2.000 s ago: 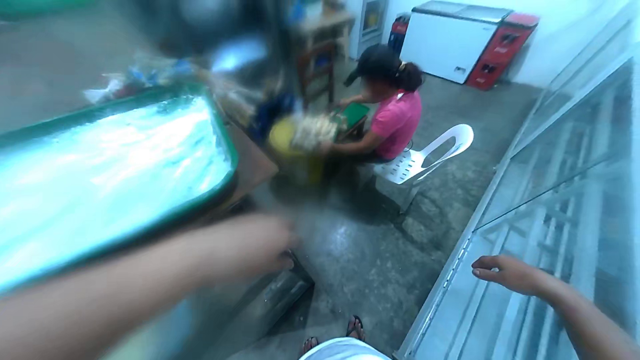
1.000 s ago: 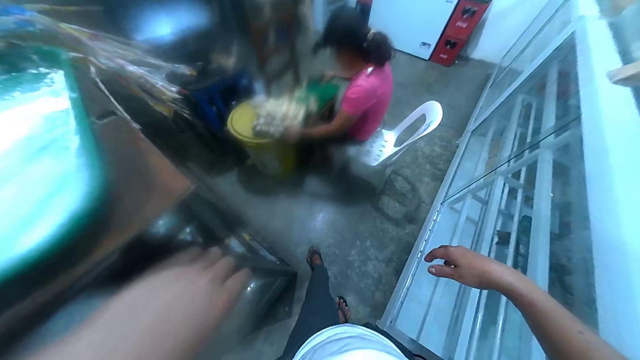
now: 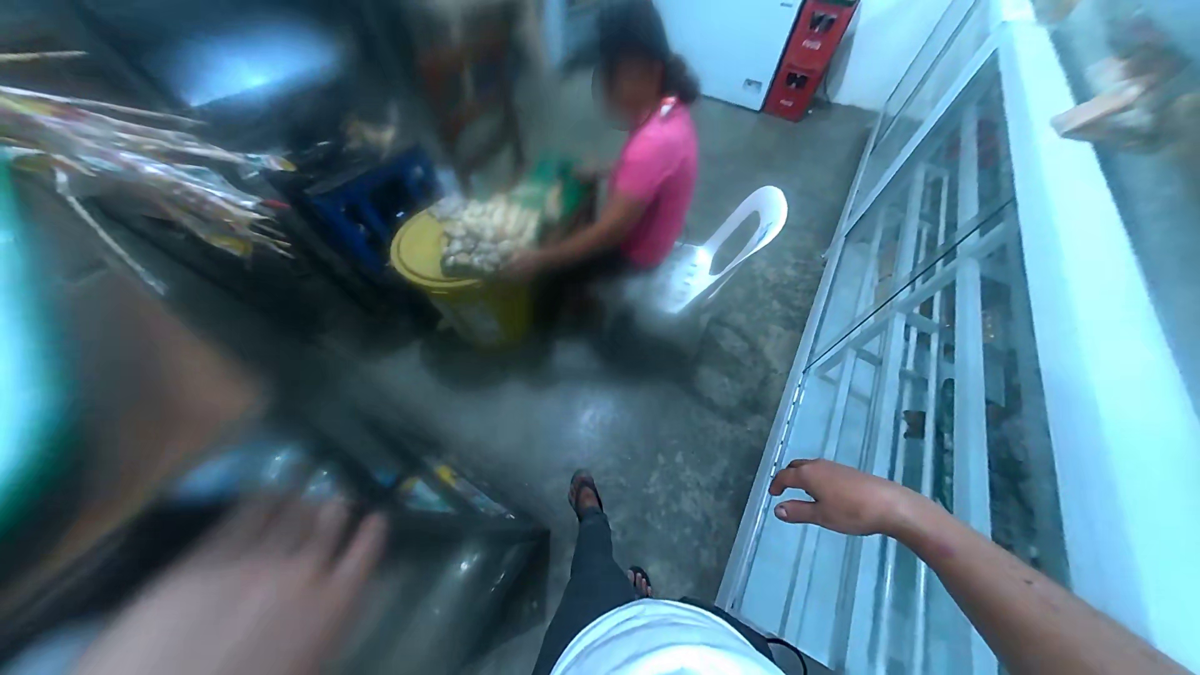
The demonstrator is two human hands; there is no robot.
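Observation:
My left hand (image 3: 272,562) is blurred at the lower left, fingers apart and nothing seen in it, over a dark glossy counter (image 3: 469,562). A green-rimmed tray (image 3: 28,375) is cut off by the left edge. On the right, my right hand (image 3: 834,497) hangs empty with bent fingers apart, in front of a glass-fronted display case with a white frame (image 3: 1059,281). Ahead, a seated person in a pink shirt (image 3: 661,178) reaches toward a pile of small pale items (image 3: 492,230), too blurred to identify, beside the lid of a yellow bucket (image 3: 422,248).
A white plastic chair (image 3: 750,225) is beside the person. Behind them are a white chest freezer (image 3: 722,47) and red drink crates (image 3: 806,61). A blue crate (image 3: 375,202) is left of the bucket, and long plastic-wrapped goods (image 3: 141,169) lie at the upper left.
The view has moved forward, bringing the bucket and the seated person nearer. The green-rimmed tray has slid mostly out of view at the left. Both hands remain empty.

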